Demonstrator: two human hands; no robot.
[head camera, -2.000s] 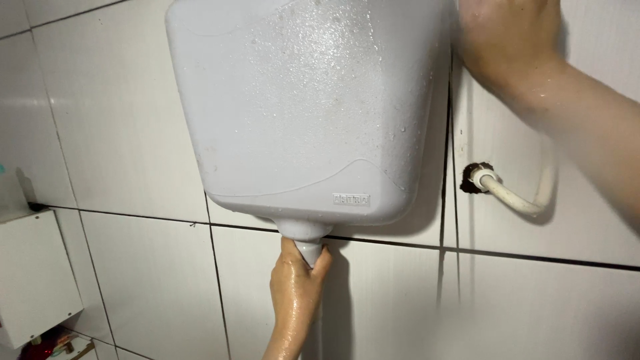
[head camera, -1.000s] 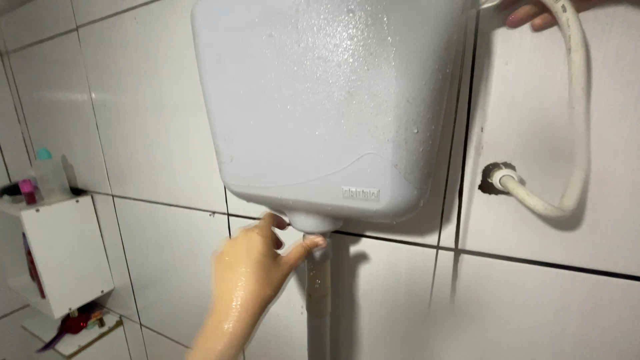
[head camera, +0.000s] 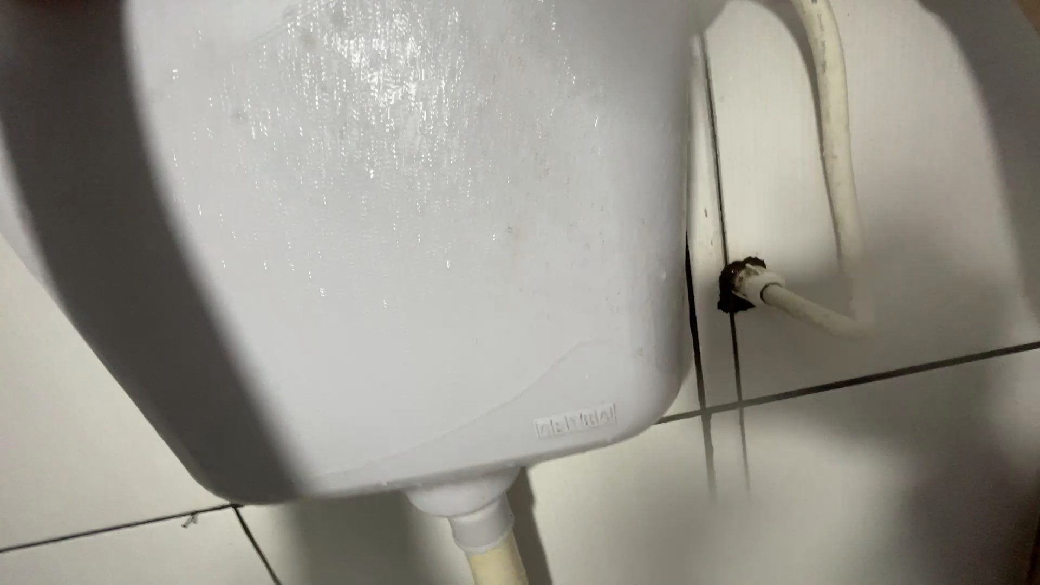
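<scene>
A light-grey plastic toilet cistern (head camera: 422, 268), wet with droplets, hangs on the tiled wall and fills much of the view. Under its base, a grey outlet collar (head camera: 479, 516) joins a cream-coloured flush pipe (head camera: 497, 565). At the right, a white flexible water hose (head camera: 837, 154) curves down to a fitting (head camera: 757, 286) in the wall. Neither of my hands can be made out in the frame; broad dark shadows fall over the cistern's left side and the wall at right.
Pale wall tiles (head camera: 877, 455) with dark joints surround the cistern. A ragged dark hole (head camera: 735, 299) opens around the hose fitting. The lower right of the view is hazy.
My left hand, earlier at the outlet under the cistern, has left the view. The right hand, earlier near the cistern's upper right, is also out of sight. The view is closer and tilted.
</scene>
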